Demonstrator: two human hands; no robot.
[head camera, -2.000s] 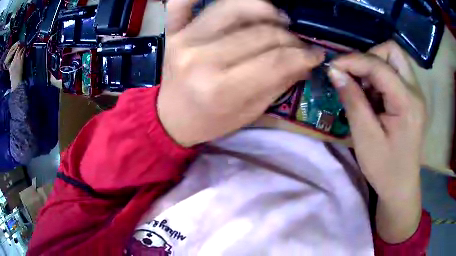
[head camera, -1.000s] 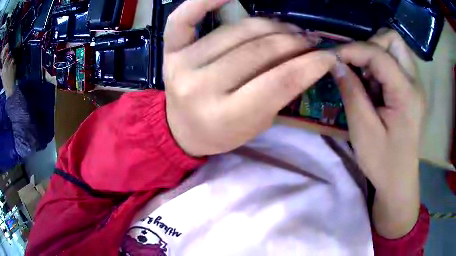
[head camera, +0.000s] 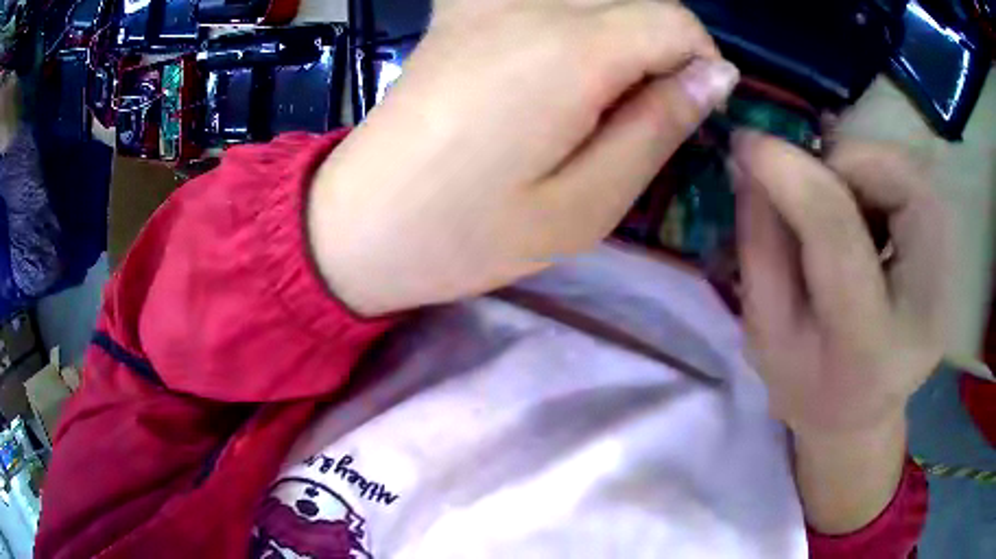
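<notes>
A red housing (head camera: 655, 207) with a green circuit board (head camera: 699, 213) lies in front of me, largely covered by my hands. My left hand (head camera: 502, 153) is above its left side, thumb and finger pinched together. My right hand (head camera: 836, 273) is over its right side, fingers bent and blurred. Something small and dark (head camera: 721, 129) shows between the fingertips of both hands; which hand holds it cannot be told. A glossy black cover (head camera: 792, 44) lies just beyond the housing.
Another black cover (head camera: 941, 66) lies at the upper right. More black covers (head camera: 286, 93) and an open red unit with a green board (head camera: 172, 109) are at the upper left. A person's patterned sleeve (head camera: 27, 207) is at the left edge. Cardboard boxes are below left.
My left hand has turned, so its thumb now shows at the pinch. My right fingertips have moved slightly down and away from the left ones. The view has shifted a little.
</notes>
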